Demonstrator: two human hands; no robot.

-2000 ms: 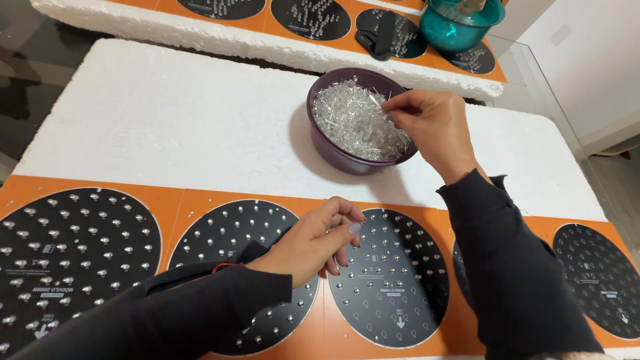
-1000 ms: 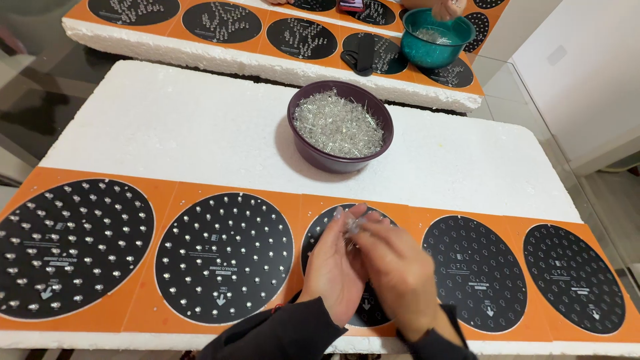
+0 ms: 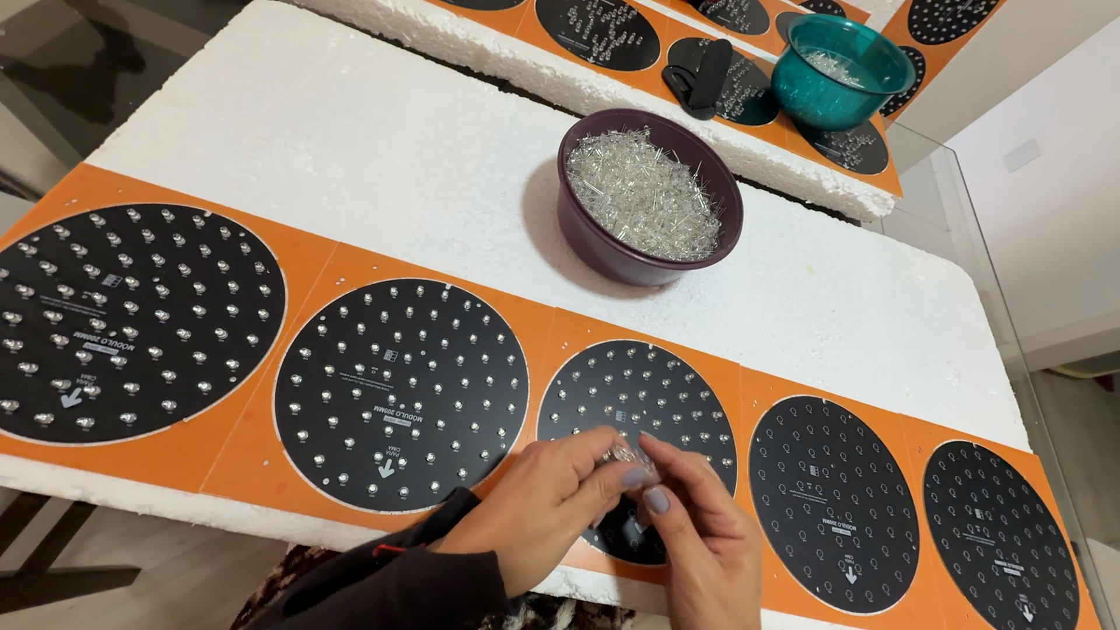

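Observation:
My left hand [image 3: 560,499] holds a small bunch of clear LEDs [image 3: 632,457] between thumb and fingers. Close on its right, my right hand [image 3: 704,525] has its thumb and fingertips at the same bunch. Both are over the lower part of the middle black round circuit board [image 3: 643,385], whose upper part bears LEDs. Two boards to the left, the nearer one [image 3: 402,394] included, are studded with LEDs. On the right, one board [image 3: 836,503] and the outermost [image 3: 1002,534] show only printed outlines. A dark purple bowl [image 3: 604,241] full of loose clear LEDs stands behind.
The boards sit in orange panels along the near edge of a white foam slab [image 3: 350,149]. A second foam slab [image 3: 840,197] behind carries more boards, a black strap-like object [image 3: 710,79] and a teal bowl [image 3: 809,96] with LEDs. A glass edge [image 3: 989,219] runs at the right.
My right hand was at the purple bowl two seconds ago and is now beside my left hand. Another person's hand at the teal bowl has left the view. The view has shifted.

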